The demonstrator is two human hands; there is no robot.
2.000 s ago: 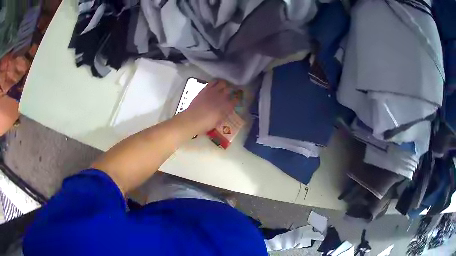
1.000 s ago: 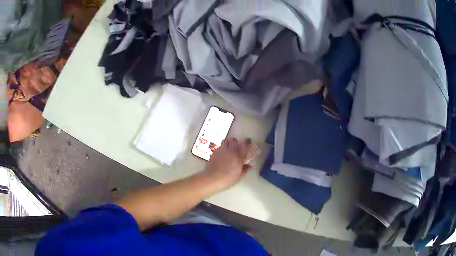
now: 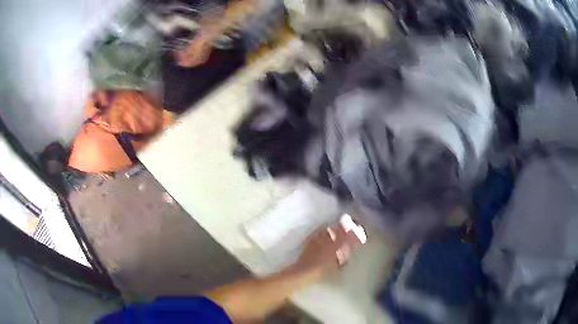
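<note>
My left hand [image 3: 331, 248], bare and blurred, reaches in from the lower left over the table. A small bright white patch, likely the lit smartphone [image 3: 353, 229], shows at its fingers. Most of it is hidden, and I cannot tell whether the hand grips it or only covers it. The small red-and-cream pack cannot be made out. A stack of white paper [image 3: 285, 221] lies just left of the hand. My right hand is out of the picture.
The cream table [image 3: 203, 164] has a heap of grey cloth [image 3: 405, 120] beyond the hand. Dark strips [image 3: 272, 126] lie at its left side. Navy pieces [image 3: 437, 278] and a grey bundle [image 3: 539, 221] lie right. Orange sacks [image 3: 101, 149] stand by the far left edge.
The view has swung left, so the table contents sit further right and are blurred. My left hand has moved from the small pack to the smartphone, which it now mostly hides.
</note>
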